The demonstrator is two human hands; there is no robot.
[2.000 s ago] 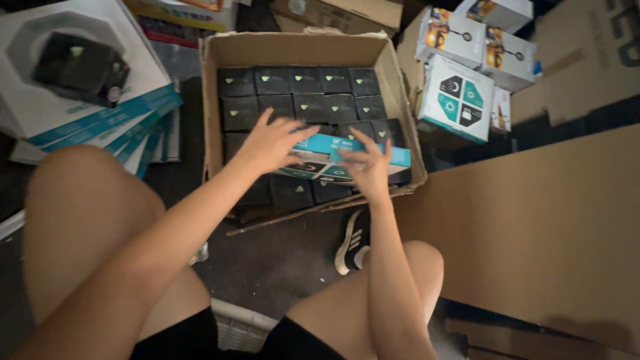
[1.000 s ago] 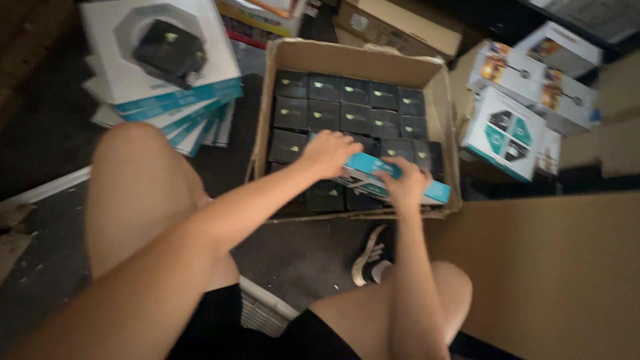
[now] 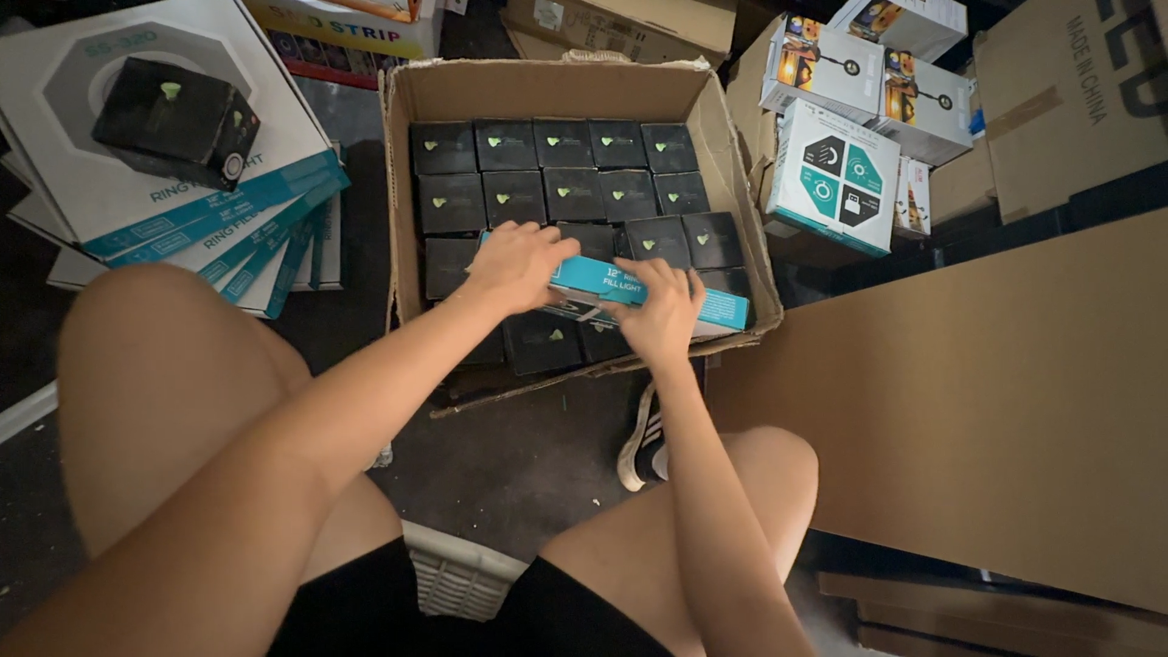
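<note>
An open cardboard box (image 3: 547, 89) holds rows of small black boxes (image 3: 566, 193) with green marks. Across its near part lies a ring fill light box (image 3: 598, 279), teal side up. My left hand (image 3: 516, 265) grips this box near its left end. My right hand (image 3: 659, 306) has its fingers on the teal side and its thumb at the near face, right of the middle. Several black boxes under and beside it are partly hidden. At the left, a single black box (image 3: 173, 123) rests on a fanned stack of ring light boxes (image 3: 55, 196).
White and teal boxes (image 3: 835, 178) and lamp-picture boxes (image 3: 826, 68) stand at the right. A large cardboard panel (image 3: 967, 392) spans the lower right. Behind the open box lies another carton (image 3: 630, 27). My foot in a black shoe (image 3: 641, 438) is near its front edge.
Both hands stay on the ring light box, which remains over the black boxes. The right fingers, spread two seconds ago, are now closer together on it. The view has shifted somewhat.
</note>
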